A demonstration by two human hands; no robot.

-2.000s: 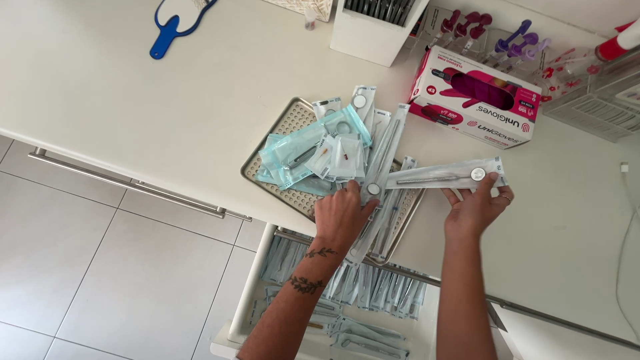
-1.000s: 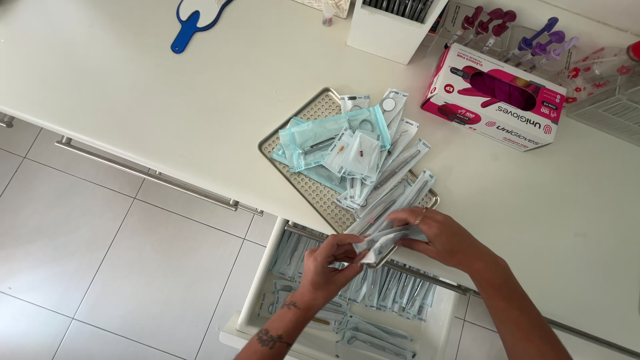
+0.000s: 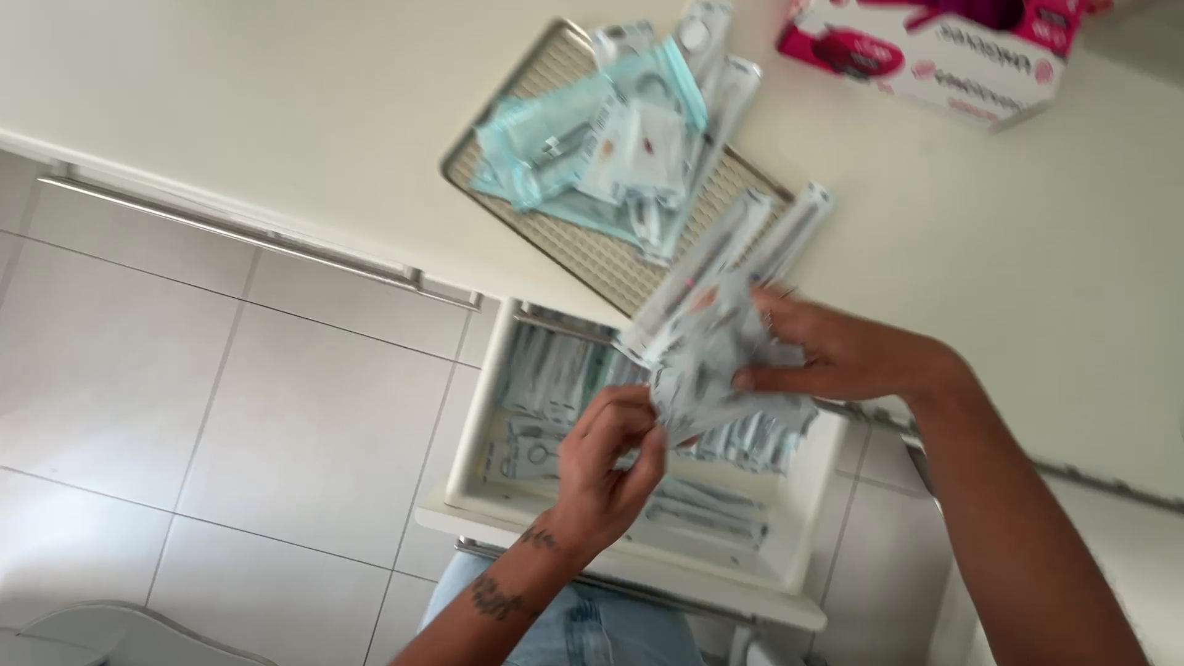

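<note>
Both my hands hold a blurred bundle of clear sterilization pouches [image 3: 717, 356] over the near corner of a perforated metal tray [image 3: 573, 250]. My left hand [image 3: 610, 453] pinches the bundle's lower end, above the open drawer. Its right side is gripped by my right hand [image 3: 814, 342], thumb on top. Blue-tinted pouches [image 3: 564, 148] with metal instruments inside lie piled on the tray, beside a pouch with a round-headed instrument [image 3: 694, 37]. Below the bundle, the white drawer [image 3: 805, 518] holds rows of pouched instruments [image 3: 708, 509], partly hidden by my hands.
On the white countertop [image 3: 277, 111] a pink and white glove box [image 3: 925, 55] stands at the upper right. Metal bar handles [image 3: 259, 242] run along the cabinet front. Grey floor tiles [image 3: 305, 398] show at the left, and the drawer front is close to my jeans [image 3: 564, 610].
The long pouches spread by my hands two seconds ago are now gathered in a bundle between them. My right hand has moved toward my left. The view has shifted downward.
</note>
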